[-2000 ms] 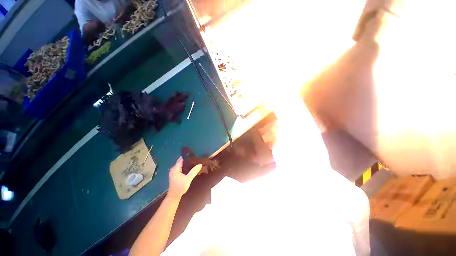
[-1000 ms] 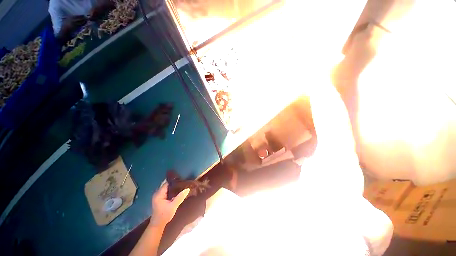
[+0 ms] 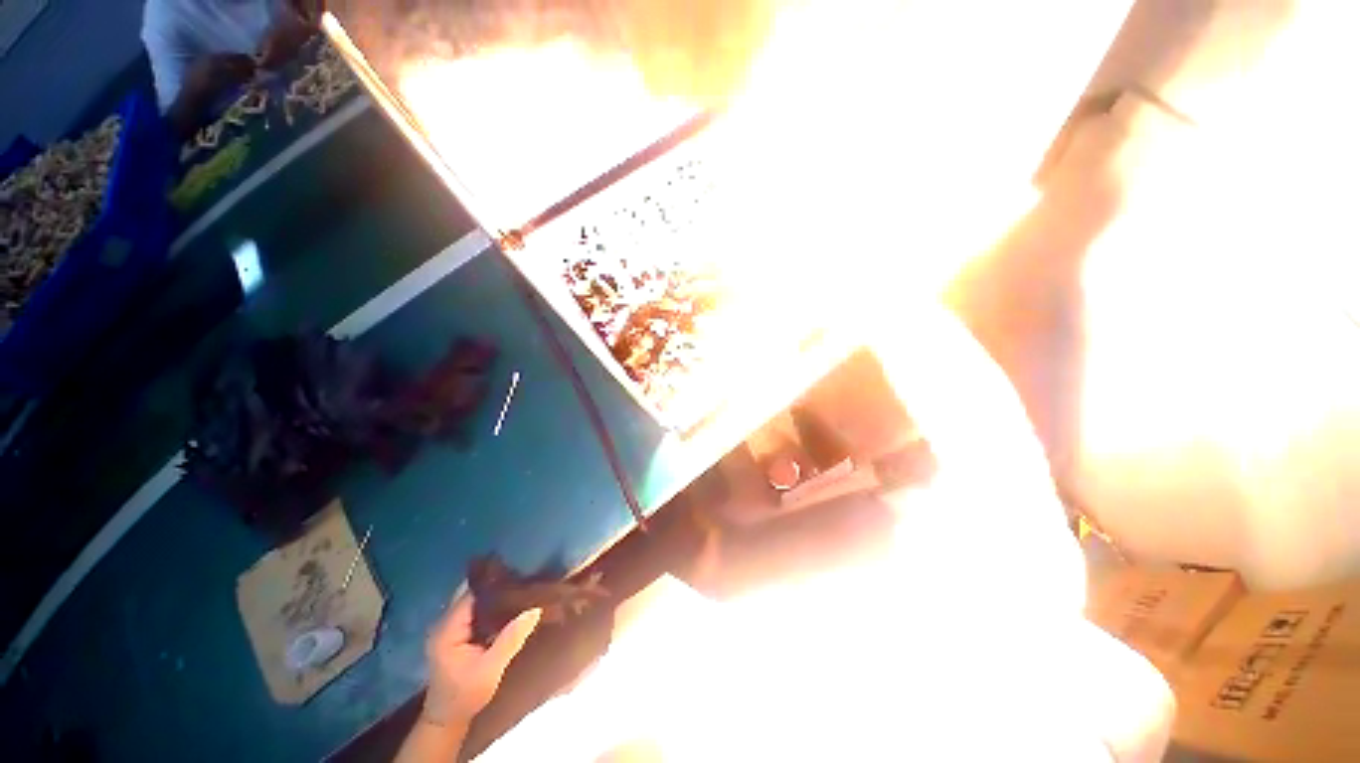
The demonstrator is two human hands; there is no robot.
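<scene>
My left hand is at the bench's front edge, its thumb and fingers holding a dark reddish-brown part with a jagged, branching end. My right hand cannot be seen; strong glare washes out the right side. A tan cardboard pad lies on the green bench, left of my left hand. A small white dish sits on it, with a thin stick at its right side. A dark heap of jagged parts lies beyond the pad. A loose white stick lies right of the heap.
A bright box or tray holds small brown pieces, partly lost in glare. A dark strap hangs across the bench. Blue crate and a person are at upper left. Open carton is below the edge; cartons are lower right.
The view has shifted, so the pad, heap and left hand appear lower and further left. The bright box has turned leftward over the bench line, showing more brown pieces. The left hand still holds the part.
</scene>
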